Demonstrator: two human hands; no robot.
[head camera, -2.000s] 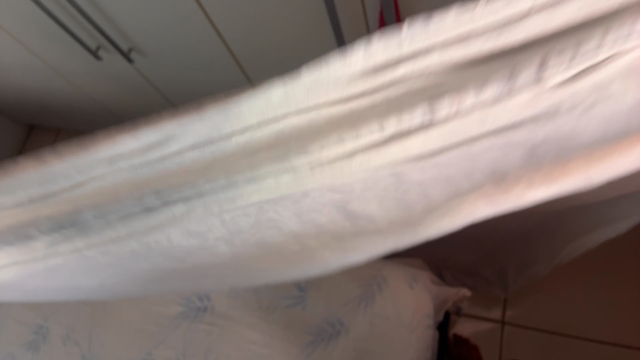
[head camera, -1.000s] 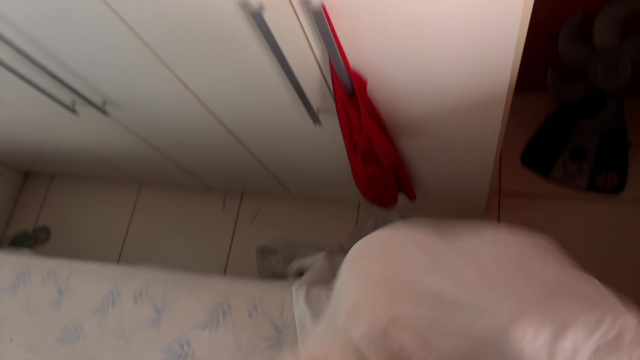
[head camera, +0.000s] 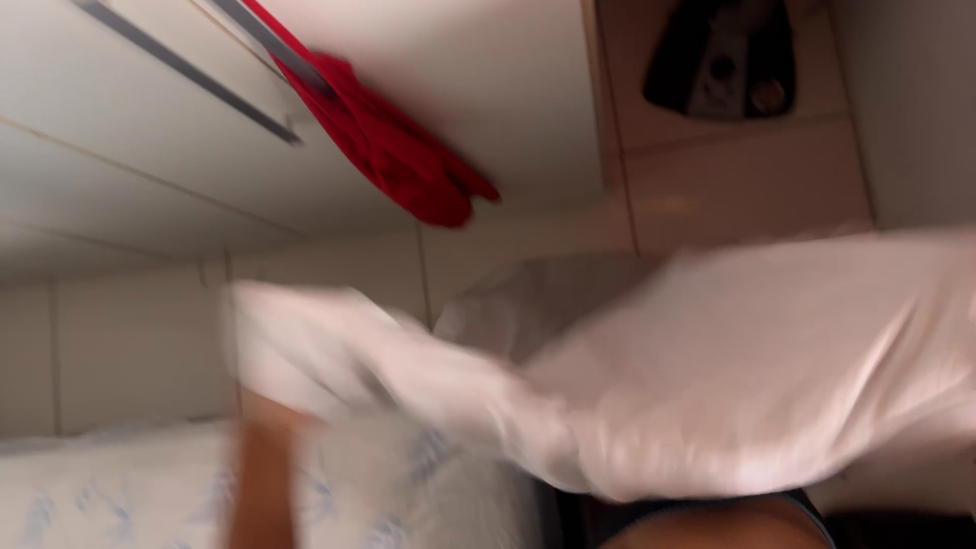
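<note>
A pale pinkish-white cloth, blurred by motion, spreads from the centre to the right edge. My left forearm rises at the lower left, and my left hand meets the cloth's left end; the fabric covers its fingers, so its grip cannot be made out. My right hand is not visible. Beneath the cloth at the lower left lies a mattress with a pale cover patterned in blue leaves. Part of my leg shows at the bottom, below the cloth.
White cupboard doors with long grey handles stand across the top left. A red cloth hangs from one handle. Floor tiles run between cupboards and mattress. A dark object, perhaps a scale, lies on the floor at the upper right.
The cloth, stretched across the view two seconds ago and bunched at the lower right one second ago, now spreads from centre to right. My left forearm has come into view.
</note>
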